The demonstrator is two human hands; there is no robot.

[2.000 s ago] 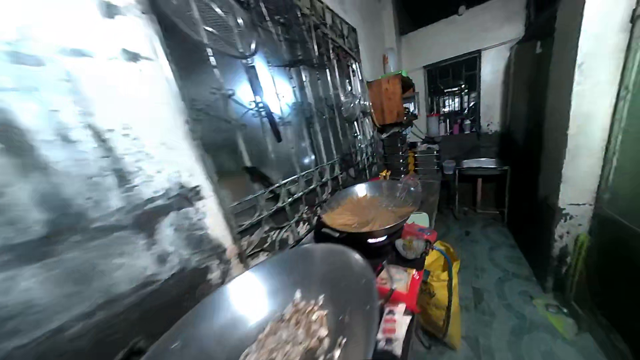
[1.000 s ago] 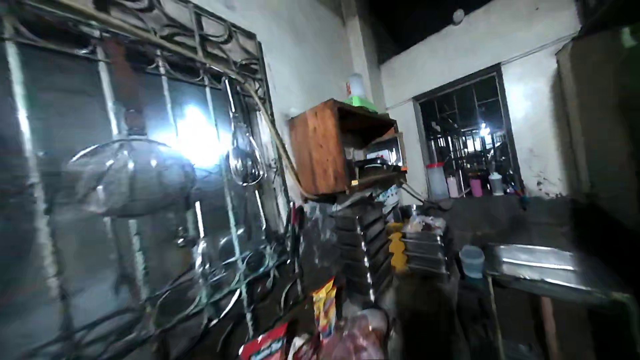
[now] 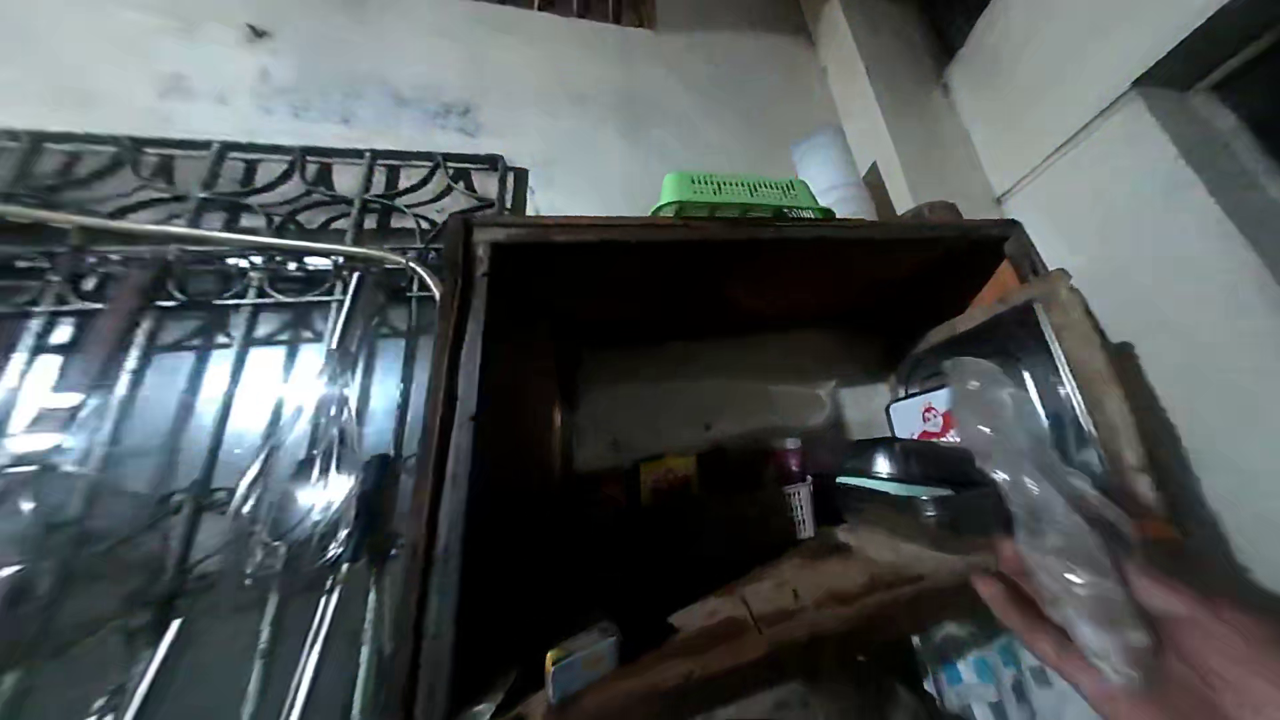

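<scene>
My right hand [image 3: 1150, 640] is at the lower right, holding a bundled clear plastic bag [image 3: 1050, 510] upright. It is in front of the right side of an open wooden cabinet [image 3: 750, 232] on the wall. Behind the bag, inside the cabinet, sit a black lidded container [image 3: 910, 460] and a white item with a red picture [image 3: 922, 415]. Farther left inside are a small white plastic basket [image 3: 799, 508] and a yellow packet [image 3: 668, 478]. A small box [image 3: 582, 660] lies near the cabinet's lower front edge. My left hand is out of view.
A green plastic basket [image 3: 740, 192] and a whitish cylindrical thing [image 3: 833, 172] stand on top of the cabinet. At the left, a metal window grille [image 3: 230, 400] has a wire whisk [image 3: 330, 480] hanging on it. The cabinet's door [image 3: 1080, 370] juts out at the right.
The view has moved from the woks up close to the wooden cabinet. My right hand with the plastic bag has come into view; neither earlier frame shows a hand.
</scene>
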